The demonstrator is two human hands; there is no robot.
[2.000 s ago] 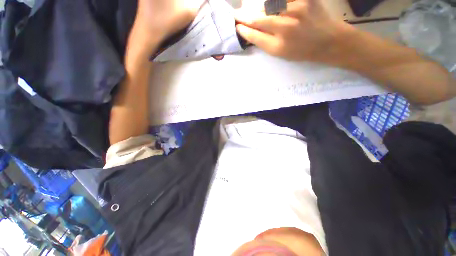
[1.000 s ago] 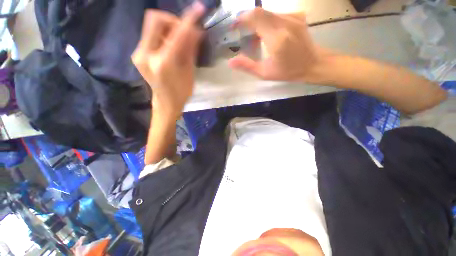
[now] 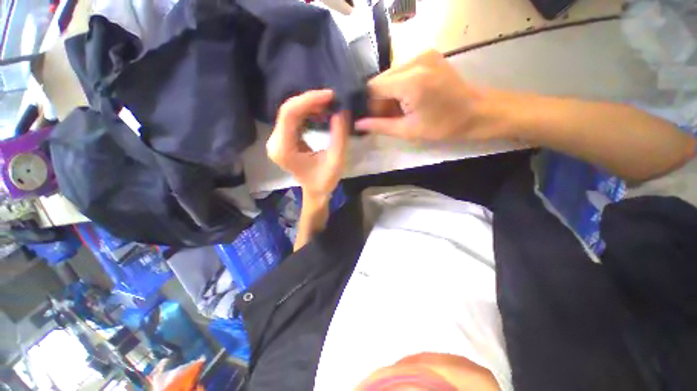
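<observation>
The dark navy garment (image 3: 191, 99) lies heaped on the left part of the table, with a small white label (image 3: 130, 120) on it. A dark part of it reaches right to my hands. My left hand (image 3: 309, 141) pinches its edge between thumb and fingers. My right hand (image 3: 432, 99) grips the same dark edge from the right. The edge between my fingertips is blurred, so its exact shape cannot be told. Both hands are just above the white table's front edge (image 3: 436, 158).
The tan machine bed (image 3: 489, 23) is at the top, with a black flat object (image 3: 552, 6) on it. A clear plastic bag (image 3: 665, 38) lies at top right. Blue crates (image 3: 256, 248) stand below the table edge. A purple object with a round dial (image 3: 29, 169) is at far left.
The pale lining piece held earlier is out of my hands' grip. The dark cloth has moved right, and my left hand has moved right and down, meeting my right hand at its edge.
</observation>
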